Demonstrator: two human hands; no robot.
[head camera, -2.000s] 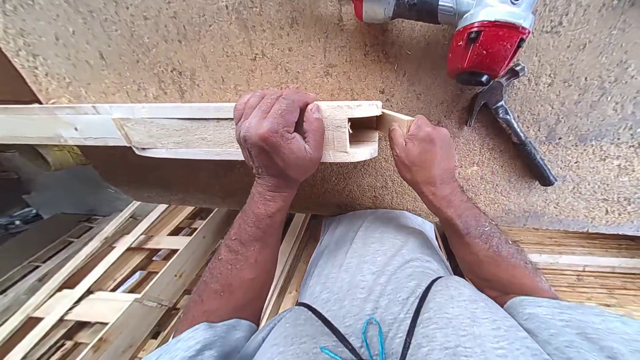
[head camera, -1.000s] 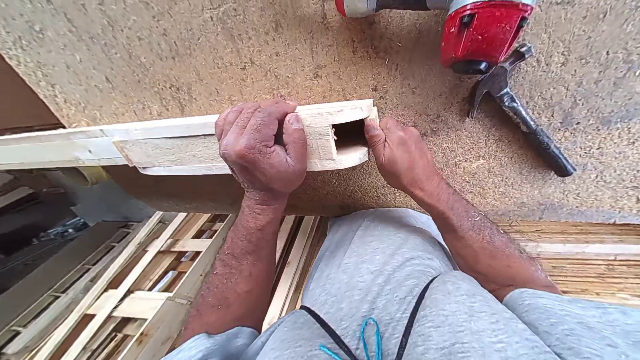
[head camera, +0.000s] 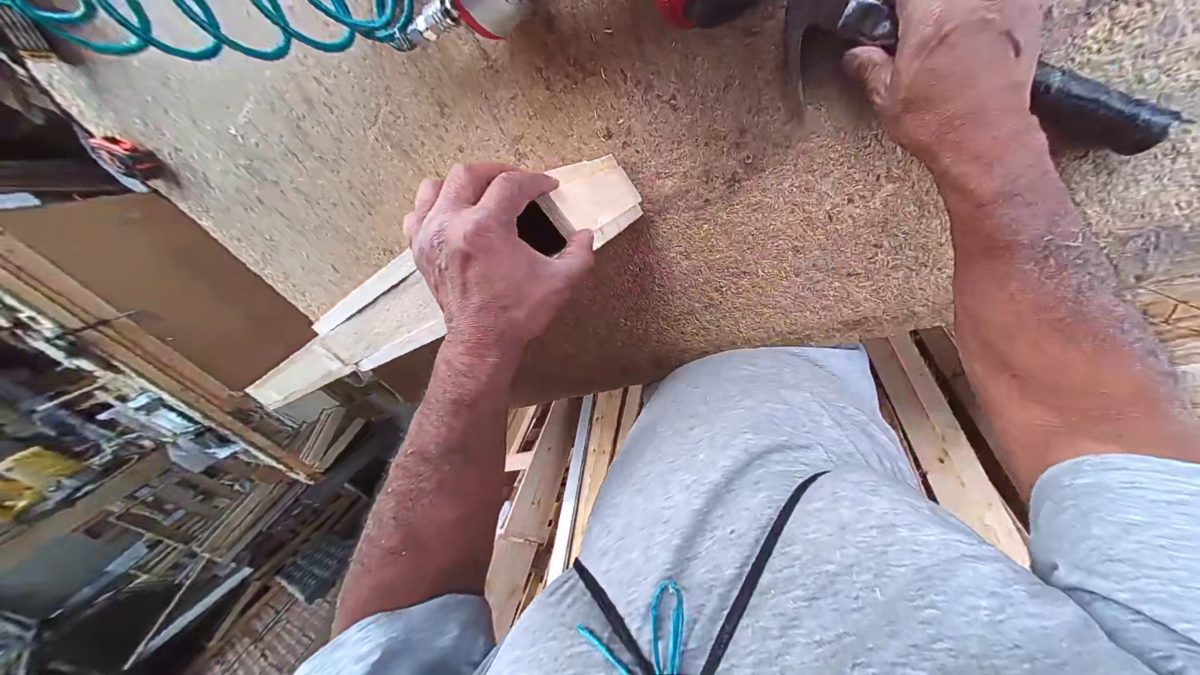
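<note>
My left hand (head camera: 497, 248) grips a pale wooden piece (head camera: 398, 314) near its end, with thumb and fingers on either side of a dark rectangular opening. The piece slants down to the left across the edge of the particle board worktop (head camera: 750, 234). At the upper right, my right hand (head camera: 970, 84) is on a claw hammer (head camera: 1097, 108). Its metal head shows to the left of my fingers and its black handle to the right; the hand covers the middle part.
A red and grey power tool (head camera: 492, 11) lies partly out of frame at the top, joined to a coiled teal air hose (head camera: 253, 28). Wooden slats (head camera: 956, 441) lie below the worktop's near edge. Stacked timber and clutter (head camera: 253, 525) fill the lower left.
My right hand has left the end of the wooden piece and is now on the hammer. The wooden piece, level before, now slants. The view has shifted and turned.
</note>
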